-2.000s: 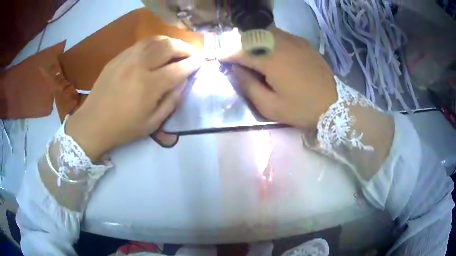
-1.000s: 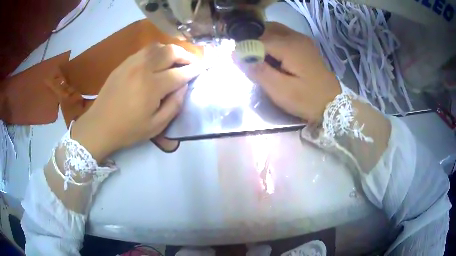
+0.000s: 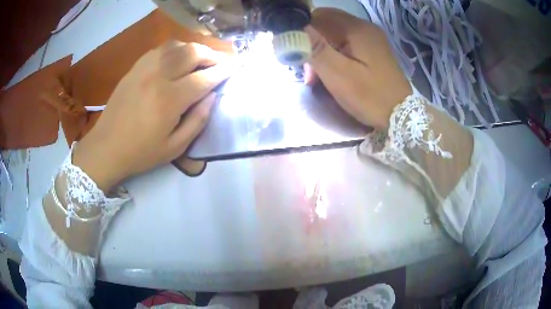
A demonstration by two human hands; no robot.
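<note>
My left hand lies left of the needle area, fingers bent and fingertips at the edge of the lamp's glare, on the brown fabric piece. The fabric runs from under that hand to the left; its edge at the needle is lost in the glare. My right hand is right of the needle, thumb and finger close together by the ribbed cream knob; whether it grips anything cannot be told. The sewing machine head is above the shiny metal bed plate.
A heap of white strips lies right of my right hand. A darker brown pile is at the top left. The white table has a curved front edge. A small red item lies at the far right.
My right hand moved away from the needle, then its fingertips came up beside the knob. My left hand has stayed on the fabric, shifting slightly with the view.
</note>
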